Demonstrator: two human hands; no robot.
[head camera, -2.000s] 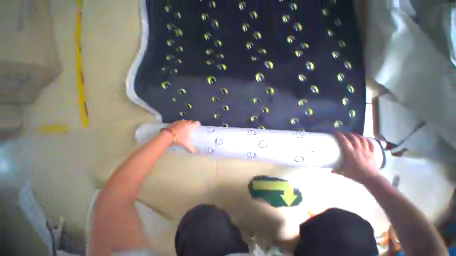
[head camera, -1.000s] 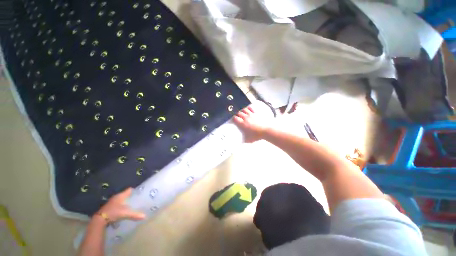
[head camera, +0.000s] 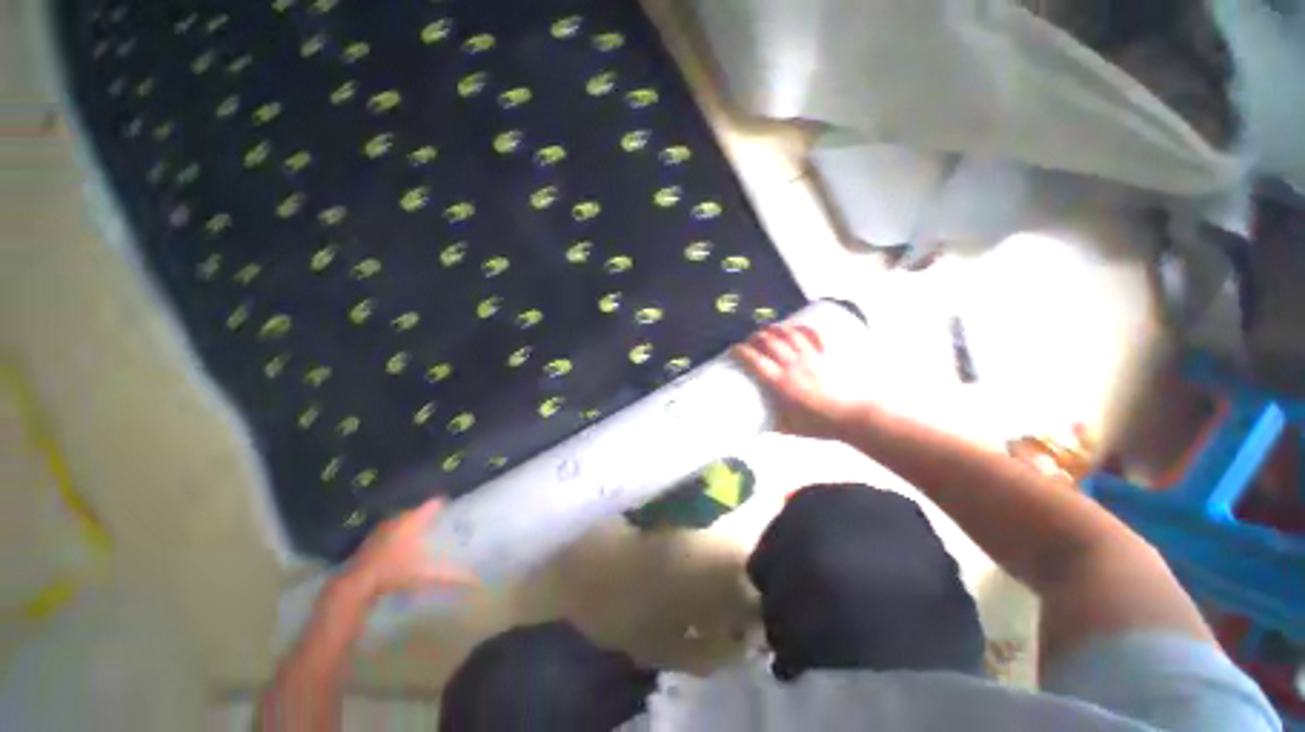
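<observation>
The pale fabric roll (head camera: 601, 479) lies slantwise on the floor, lower left to upper right, with faint ring outlines. The black face of the embroidered fabric (head camera: 429, 272) spreads flat from the roll towards the top, with rows of yellow-green motifs. My left hand (head camera: 394, 558) rests on the roll's lower left part, fingers spread and slightly blurred. My right hand (head camera: 794, 375) lies over the roll near its upper right end, fingers curved on top. The roll's far left end is faint and partly behind my left arm.
A green floor marker with a yellow arrow (head camera: 701, 493) lies just below the roll. Pale sheets (head camera: 916, 86) are heaped at upper right. A small dark slim tool (head camera: 963, 349) lies right of the roll. A blue stool (head camera: 1231, 501) stands at right. Yellow tape (head camera: 57, 465) marks the left floor. My knees are below.
The view has turned and shifted, so the roll now lies slanted instead of level. Since one second ago the roll covers part of the green marker. Both hands remain on the roll.
</observation>
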